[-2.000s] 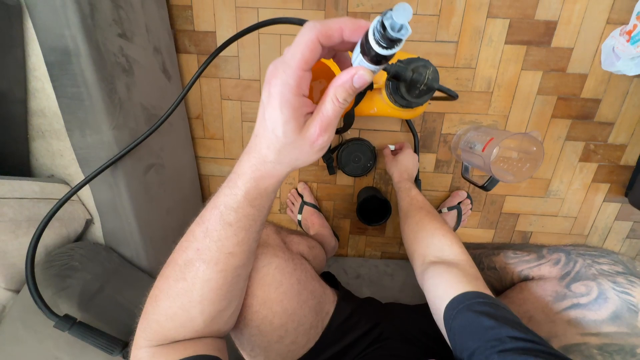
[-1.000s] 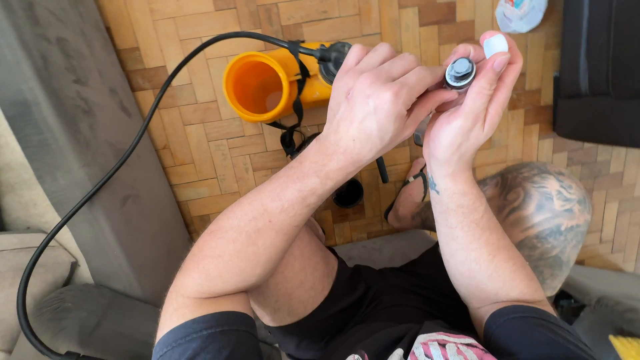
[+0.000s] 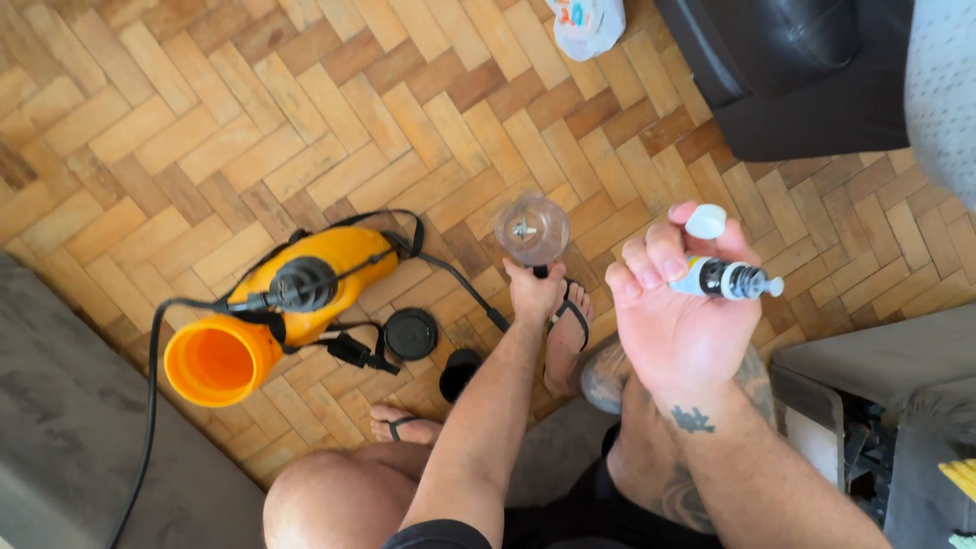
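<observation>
My right hand is raised, palm up, and holds a small dark bottle with a pale label and a clear nozzle tip. The same fingers pinch a white cap. Lower down, my left hand grips the handle of a clear blender jar, whose metal blades show inside. On the floor at left lies a yellow sprayer tank with black straps, a black fitting and a wide open orange mouth. A round black lid and a black cup are near my feet.
A black hose runs over the grey sofa at left. A plastic bag lies on the parquet floor. Dark furniture stands upper right, and a grey storage compartment with dark items is at lower right.
The bottle, held up in my left hand at first, is now in my right hand with the white cap. My left hand has left the bottle and taken hold of the blender jar. The view has shifted.
</observation>
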